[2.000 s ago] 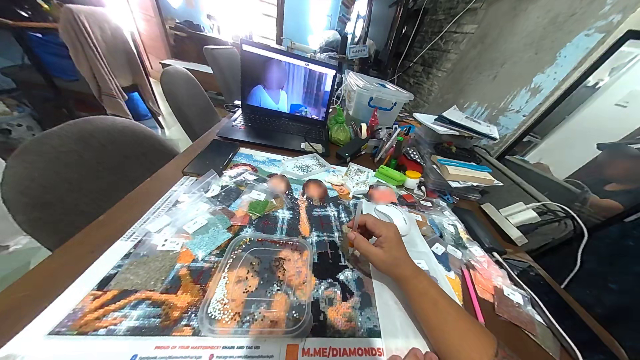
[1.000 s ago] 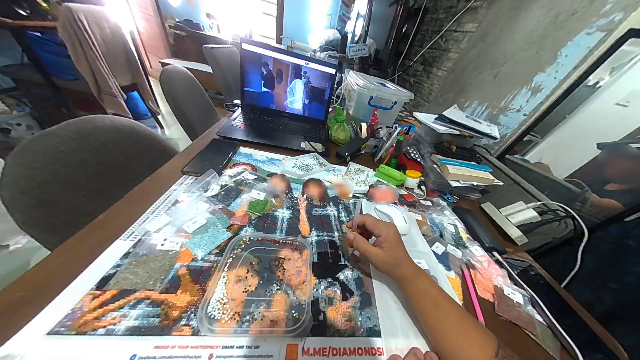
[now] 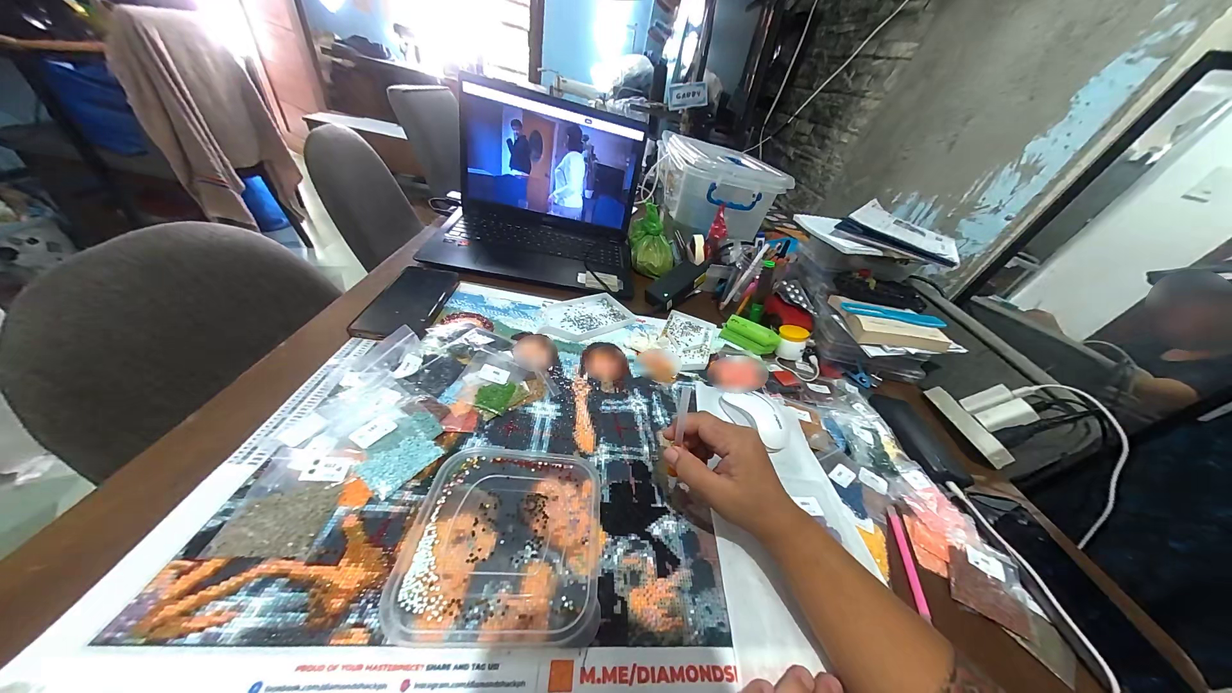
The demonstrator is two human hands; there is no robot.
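My right hand (image 3: 717,467) pinches a pale translucent applicator pen (image 3: 683,414) upright over the diamond painting canvas (image 3: 664,616), just right of its middle. Of my left hand (image 3: 794,681), only some fingertips show at the bottom edge; what they do is hidden. A clear plastic tub (image 3: 496,630) with scattered small drills, white ones along its left side, rests on the canvas. Two white trays of drills, one tray (image 3: 587,316) left of the other tray (image 3: 689,339), lie at the canvas's top. Bags of blue drills (image 3: 399,452) and other colours cover its left side.
Behind the canvas stands an open laptop (image 3: 539,231), with a black phone (image 3: 404,300) to its left. A white mouse (image 3: 756,419) lies beyond my right hand. A pink pen (image 3: 908,563), bagged drills and a power strip (image 3: 967,428) are at the right. A grey chair (image 3: 154,337) borders the table's left.
The picture on the laptop screen has changed. My right hand stays at nearly the same spot over the canvas, with the pen in its fingers.
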